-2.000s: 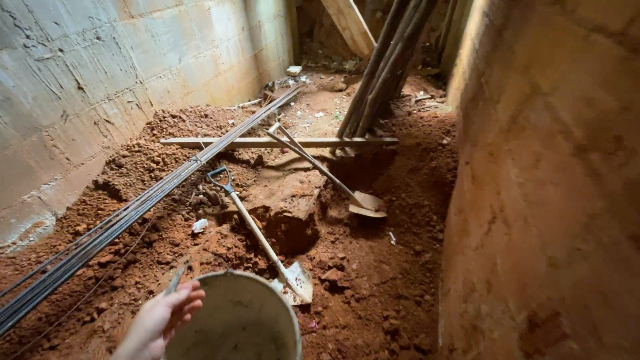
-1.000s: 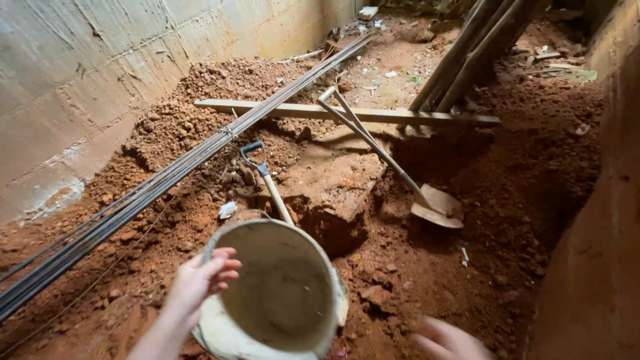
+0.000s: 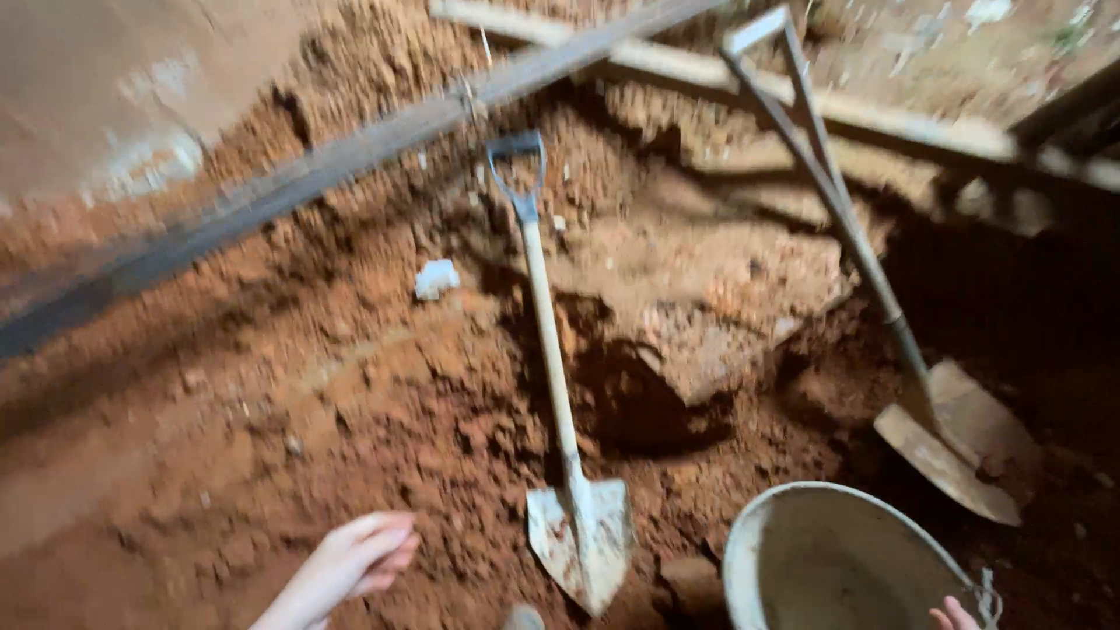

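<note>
My left hand [image 3: 372, 553] is over the red soil at the lower middle, fingers curled, holding nothing that I can see. Right of it, a shovel with a pale wooden shaft, a D-grip and a pointed blade [image 3: 581, 538] lies on the soil. A grey bucket [image 3: 840, 560] stands at the lower right. Only some fingers of my right hand [image 3: 954, 615] show, at the bucket's right rim near a tied cord; whether they grip it is hidden. A second shovel [image 3: 949, 455] with a triangular handle lies behind the bucket, its blade down in the dirt.
A bundle of steel rods [image 3: 350, 166] runs diagonally from the left edge to the top. A wooden board [image 3: 682, 70] crosses behind both shovels. A dark hole [image 3: 643, 407] is beside the nearer shaft. A white scrap [image 3: 436, 279] lies on the soil, and a wall [image 3: 166, 79] rises at upper left.
The bucket has moved from beside my left hand, in front of the nearer shovel, to the right by my right hand. That shovel's blade shows again. The view has tilted down.
</note>
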